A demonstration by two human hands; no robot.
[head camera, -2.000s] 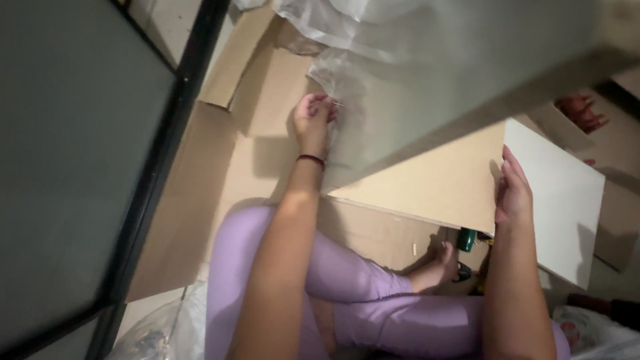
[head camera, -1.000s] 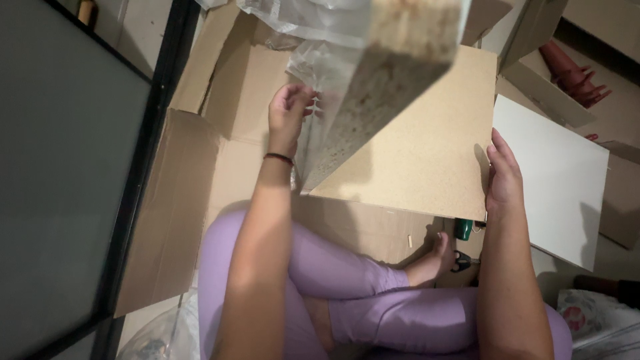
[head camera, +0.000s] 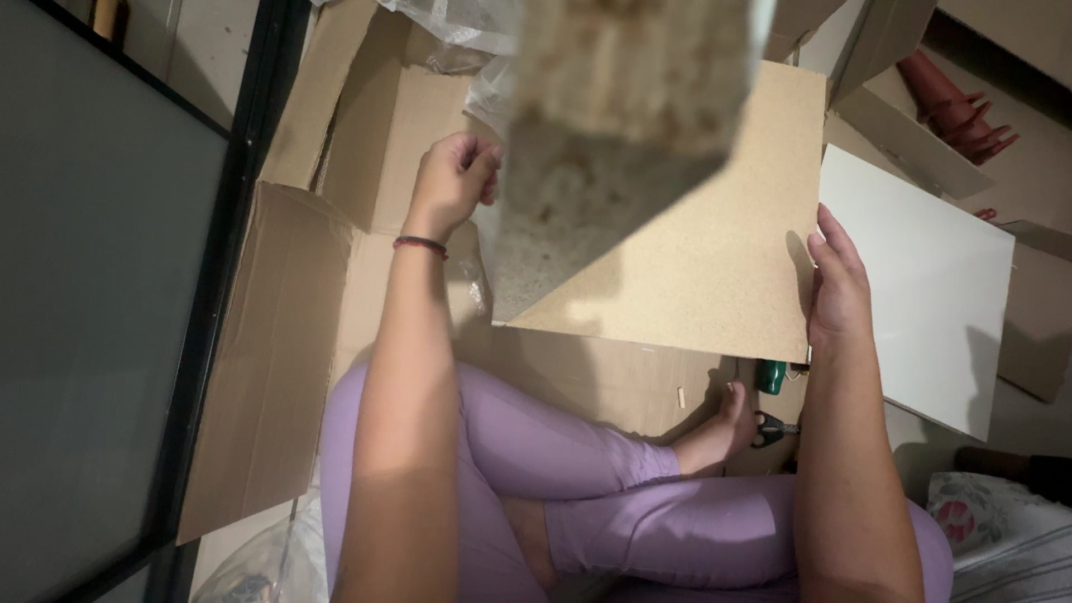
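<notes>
My left hand [head camera: 459, 180] has curled fingers beside the left edge of a raised board [head camera: 624, 126], whose near end is blurred and rises close to the camera; whether the fingers pinch anything is hidden. A tan fibreboard panel [head camera: 712, 260] joins or meets that board at its lower corner. At the panel's right edge, my right hand [head camera: 837, 276] holds it, fingers pointing up along the edge. A white panel [head camera: 921, 285] lies to the right of that hand. Clear plastic wrap [head camera: 494, 92] sits behind the left hand.
Opened cardboard [head camera: 276, 335] spreads under and left of my crossed legs, beside a black-framed glass panel [head camera: 100, 276]. Near my foot are black-handled scissors [head camera: 770, 429] and a green object [head camera: 770, 375]. Red cone-shaped items [head camera: 955, 109] lie by a box at upper right. A plastic bag [head camera: 268, 561] sits lower left.
The raised board's near end has swung up toward the camera, exposing more of the tan panel. My left hand has come off the plastic wrap it appeared to touch earlier. My right hand stays at the panel's edge.
</notes>
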